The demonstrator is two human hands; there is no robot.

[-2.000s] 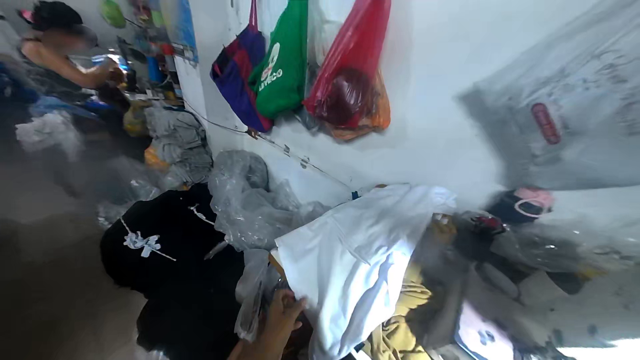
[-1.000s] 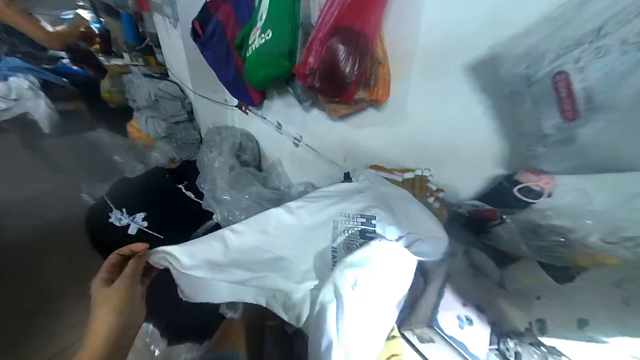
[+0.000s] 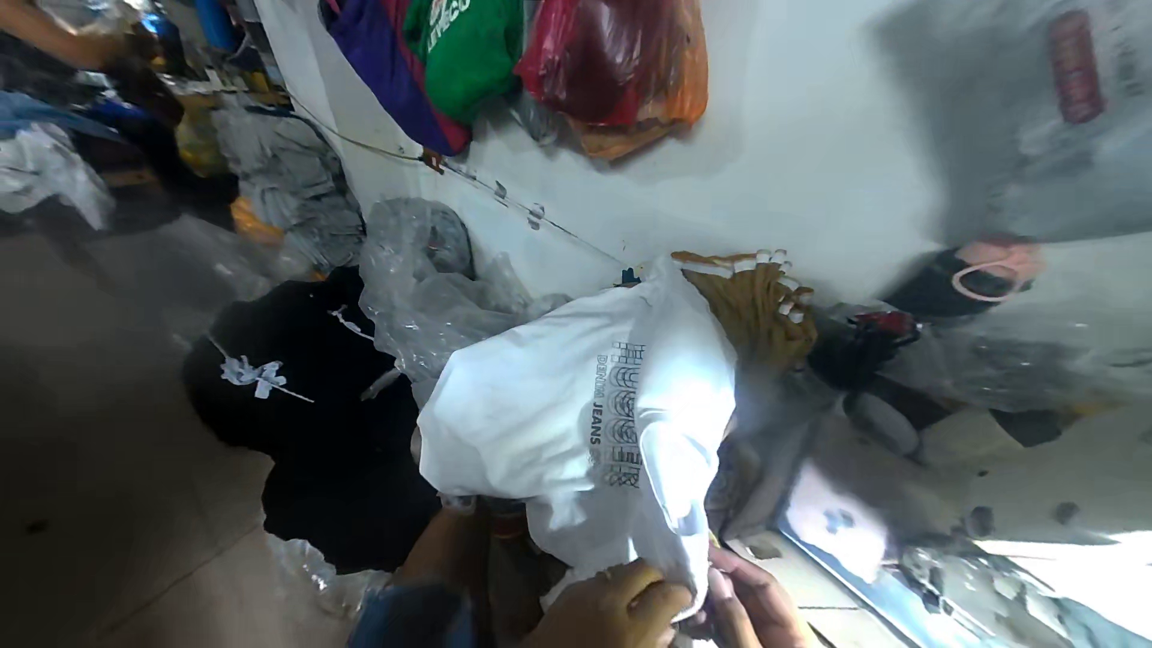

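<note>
A white fabric garment with dark printed lettering (image 3: 540, 405) lies bunched over the middle of the view. At its lower edge my left hand (image 3: 621, 603) pinches the cloth between curled fingers. Close beside it on the right, my right hand (image 3: 751, 598) has its thumb and fingers on the same edge. What lies under the garment is hidden. Mustard-brown folded cloth (image 3: 756, 306) with white ends shows just behind the garment. To the left is a pile of black cloth (image 3: 342, 450) with a white tie (image 3: 256, 376) on it.
Clear plastic bags (image 3: 432, 306) lie against the wall behind the black pile. Green (image 3: 472, 63) and red (image 3: 594, 63) bags hang above. A grey bundle (image 3: 288, 171) stands farther left, near another person's arm (image 3: 63, 36). A pink-rimmed item (image 3: 999, 270) sits at right.
The garment, stretched out to the left one second ago, is now bunched nearer the middle. My left hand has moved from the far left to its lower edge, and my right hand has come into view.
</note>
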